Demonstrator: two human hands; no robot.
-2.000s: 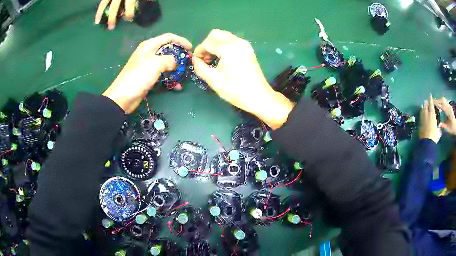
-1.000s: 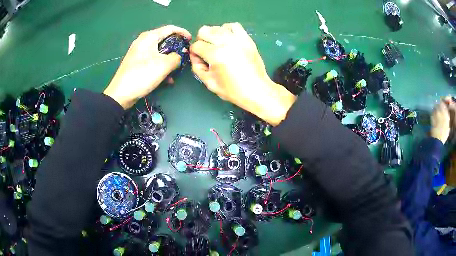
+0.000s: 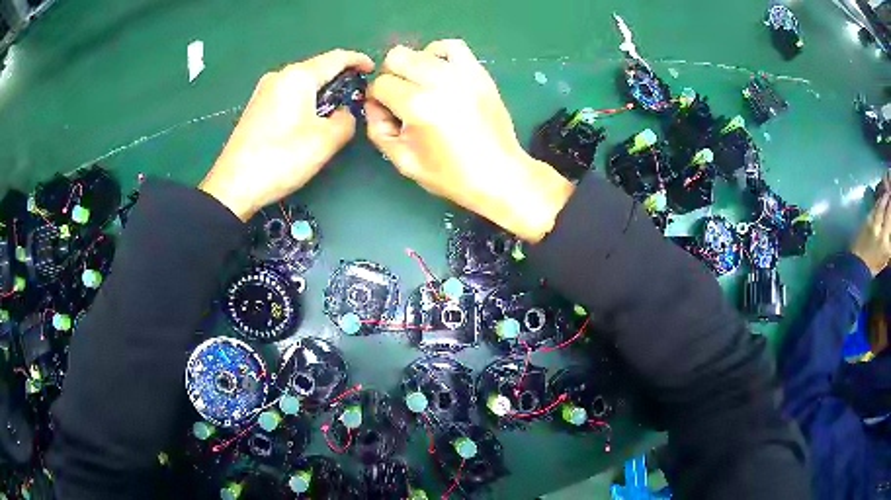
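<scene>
My left hand holds a round circuit board unit above the green bench at the upper middle. The unit is tilted nearly edge-on and shows dark with a little blue. My right hand is close against its right side, fingers curled with the fingertips together. What the right fingertips pinch is mostly hidden; a bit of red shows just above them. Another blue circuit board lies face up at the lower left, beside a round black cover with a ring of slots.
Black housings with red wires and green-ended cylinders lie in rows below my hands. More are heaped at the left and right. A white scrap lies at the upper left. Another person's hand shows at the right edge.
The circuit board unit in my left hand has tilted, so less blue face shows. My right hand has closed in against it. The white scrap has shifted right; the other person's hand at the upper left has gone.
</scene>
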